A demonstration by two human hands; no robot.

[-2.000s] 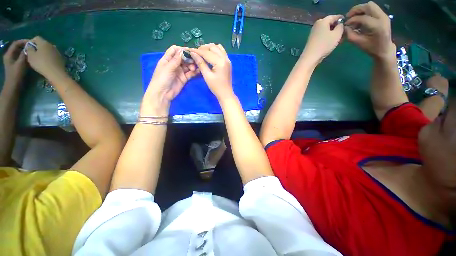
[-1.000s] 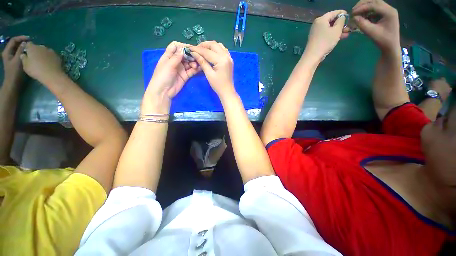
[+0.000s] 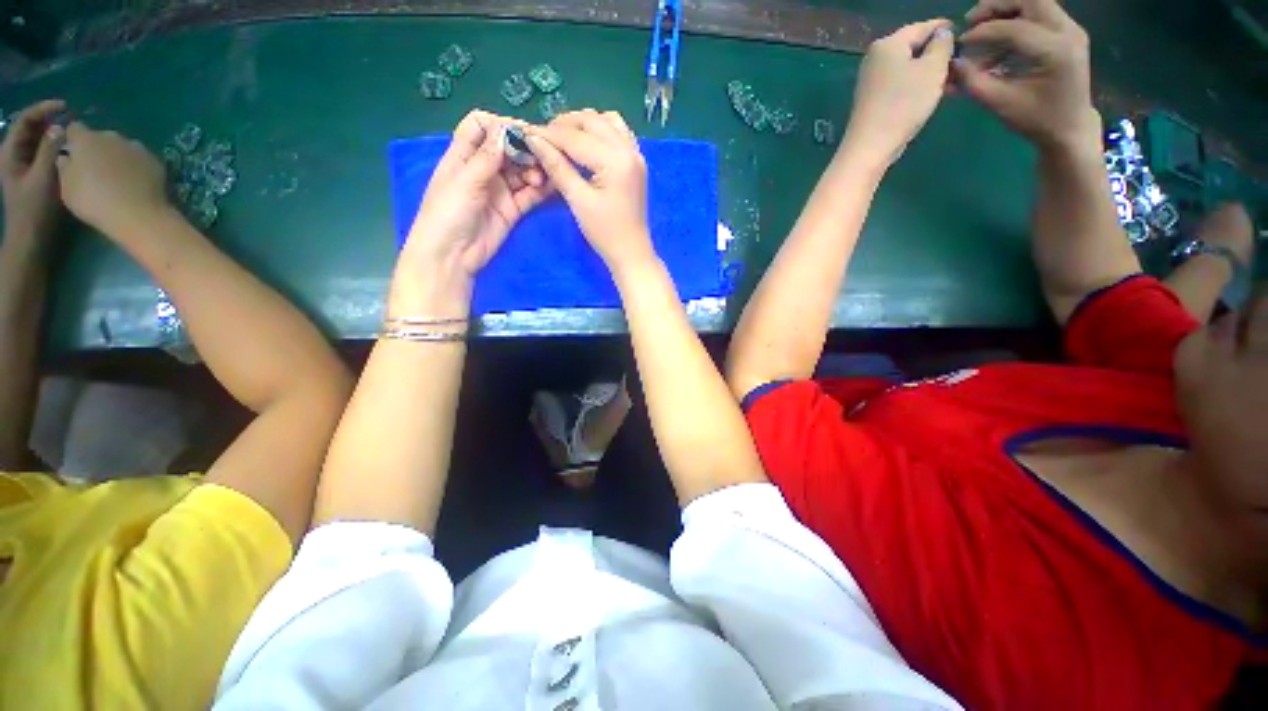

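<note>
A small silver-rimmed housing with a dark centre (image 3: pixel 517 143) is held above the blue mat (image 3: pixel 584 264). My left hand (image 3: pixel 466 195) holds it between thumb and fingers, palm partly turned up. My right hand (image 3: pixel 595 174) has its thumb and fingertips at the right side of the piece, touching it. The fingers hide part of the piece, so its exact state cannot be told.
Clear squarish pieces (image 3: pixel 517 89) lie beyond the mat, with more (image 3: pixel 751 109) to the right. Blue-handled snips (image 3: pixel 663 63) lie beyond the mat. A person in yellow (image 3: pixel 167 570) sits left, a person in red (image 3: pixel 960 514) right, beside white-rimmed frames (image 3: pixel 1133 181).
Both my hands keep the piece in nearly the same place, with a slight change in its tilt. The neighbours' hands have shifted a little.
</note>
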